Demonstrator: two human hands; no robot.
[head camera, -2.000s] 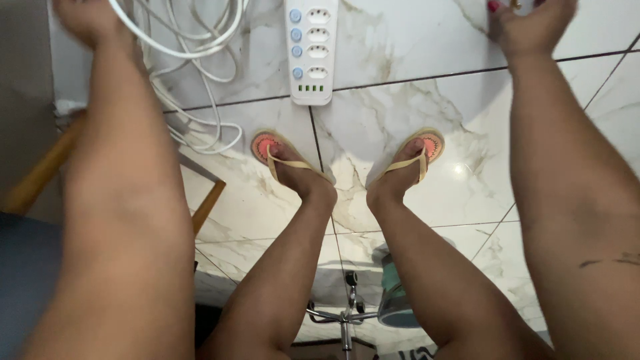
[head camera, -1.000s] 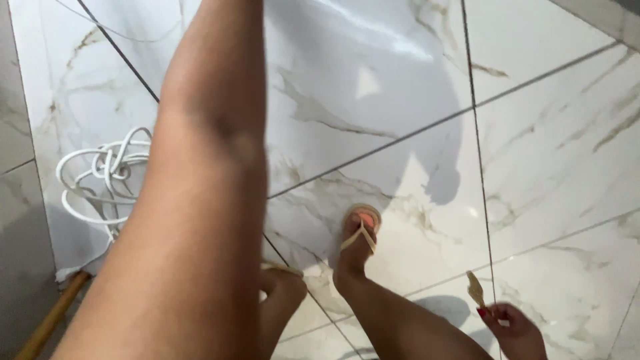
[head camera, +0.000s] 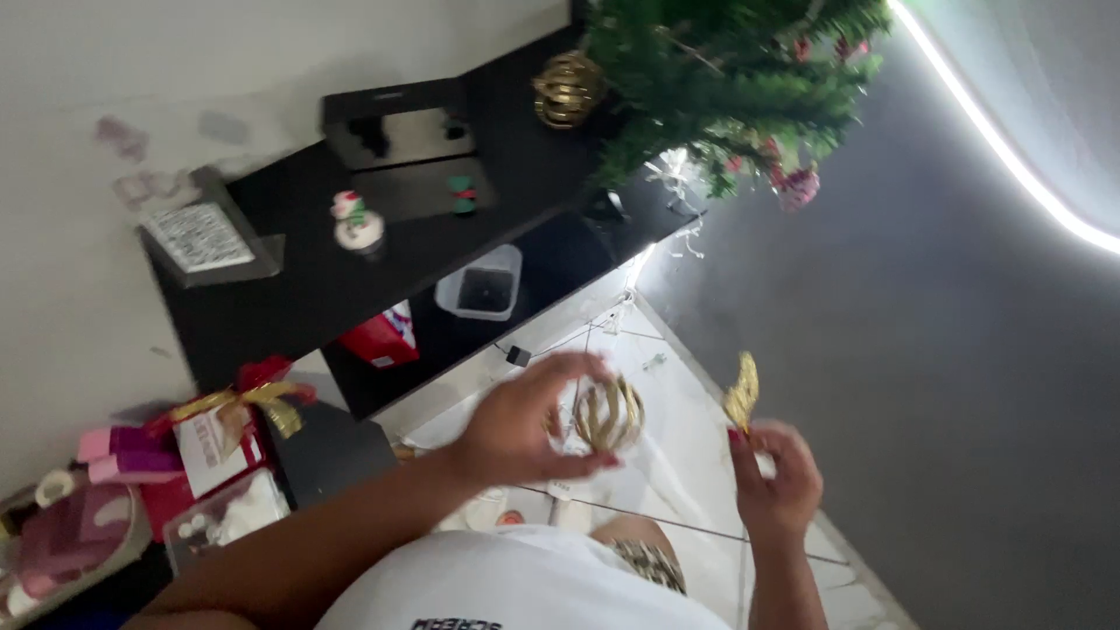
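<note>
My left hand (head camera: 534, 429) grips a round openwork gold ornament (head camera: 610, 414) between thumb and fingers, over the tiled floor. To the right, my right hand (head camera: 777, 477) pinches the lower end of a glittery gold leaf-shaped ornament (head camera: 743, 391), which points upward. The two ornaments are apart. A similar gold openwork ball (head camera: 569, 89) sits on the black desk beside a green artificial Christmas tree (head camera: 735, 79) with pinkish-red decorations.
The black desk (head camera: 306, 306) holds a snowman figure (head camera: 357, 223), a framed print (head camera: 203, 236) and a clear plastic tub (head camera: 481, 282). Lower left are a red gift bag with a bow (head camera: 210, 437) and a clear box (head camera: 232, 516). A grey wall (head camera: 945, 376) stands at right.
The view has swung from the floor to the desk and tree. My left hand, out of view one second ago, now shows with the gold ball. The gold leaf is still in my right hand.
</note>
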